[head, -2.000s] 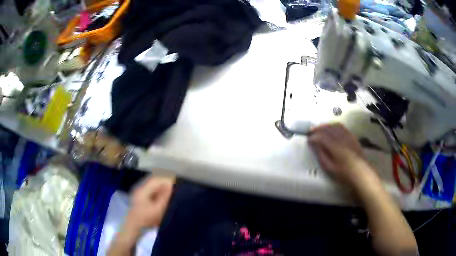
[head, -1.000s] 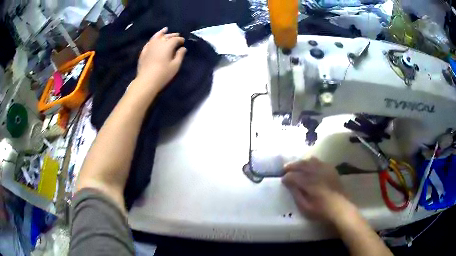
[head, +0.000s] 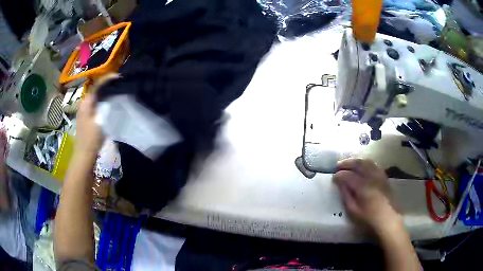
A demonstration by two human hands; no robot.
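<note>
My left hand (head: pixel 90 119), at the left, is slightly blurred and grips the edge of a white piece (head: pixel 135 126), paper or cloth. The white piece lies over large black cloth (head: pixel 196 69) spread on the table's left side. My right hand (head: pixel 365 190) rests at the near right corner of the needle plate area (head: pixel 321 153), fingers curled together; whether it holds something small is hidden. The white sewing machine head (head: pixel 365 79) stands above the plate, its needle area to the far side of my right hand.
Scissors (head: pixel 437 201) with red and yellow-orange handles and a blue packet (head: pixel 471 198) lie at right. An orange basket (head: pixel 98 69) and a yellow tray (head: pixel 63 156) stand left. Crumpled clear plastic (head: pixel 296 10) is at the back. The table's front edge (head: pixel 254 227) curves below.
My left hand has moved left and toward me from on top of the black cloth. The white piece has come from the back to beside it. My right hand stays by the plate; the view has shifted.
</note>
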